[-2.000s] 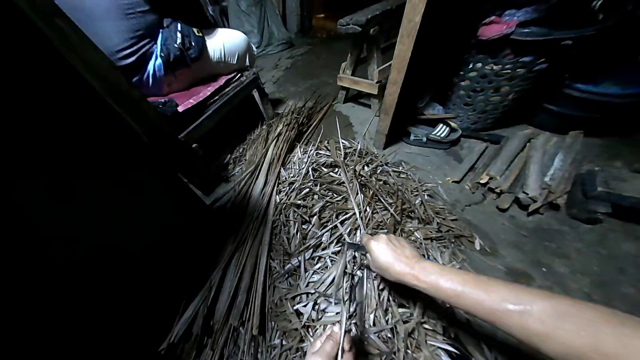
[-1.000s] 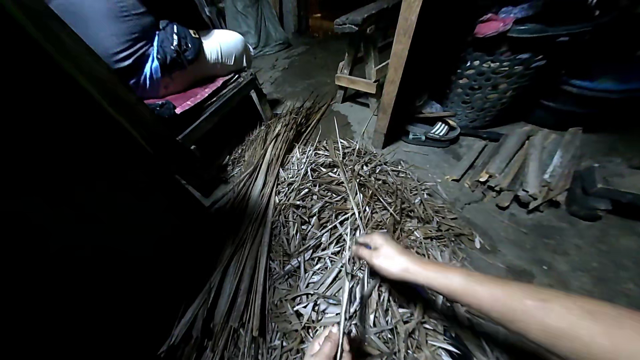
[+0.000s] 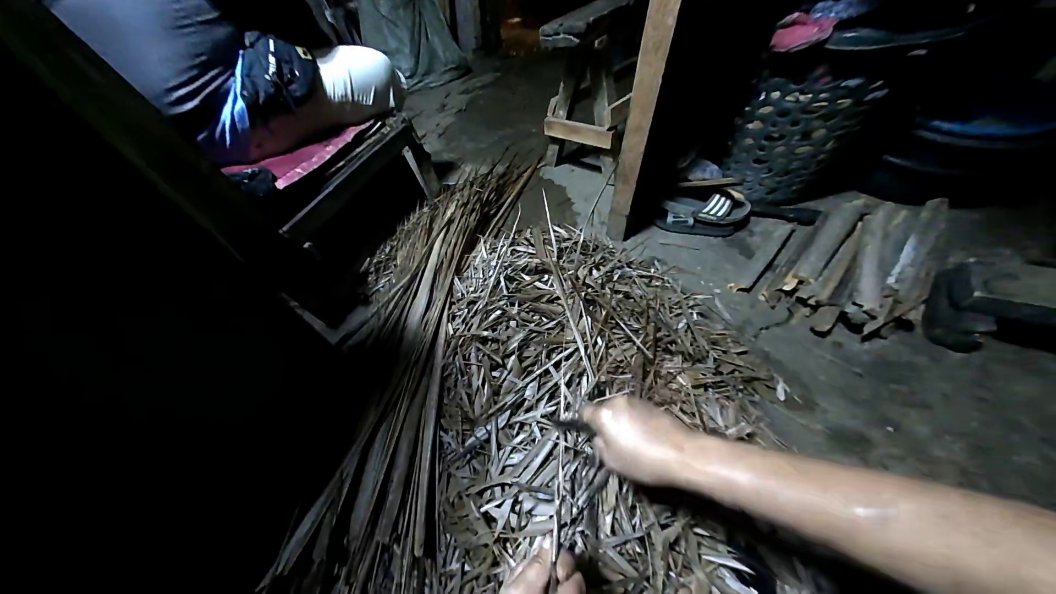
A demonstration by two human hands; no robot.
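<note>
My left hand (image 3: 544,571), at the bottom edge, pinches the lower end of a thin pale leaf rib (image 3: 558,487) that points away from me. My right hand (image 3: 635,437) is closed around the handle of a small dark-bladed knife (image 3: 573,426), whose blade lies across the rib. Both hands are above a wide heap of dry leaf scraps (image 3: 528,330). A long bundle of dry palm leaves (image 3: 412,363) lies along the heap's left side. The knife handle is mostly hidden in my fist.
A person (image 3: 280,91) sits on a low wooden bench (image 3: 346,181) at upper left. A wooden post (image 3: 648,115) rises beyond the heap, near a wooden stand (image 3: 582,124). At right are sandals (image 3: 709,210), a woven basket (image 3: 800,132) and split wood pieces (image 3: 858,256) on the floor.
My right hand has made small moves along the rib, with the knife still in it. My left hand has stayed at the bottom, holding the rib.
</note>
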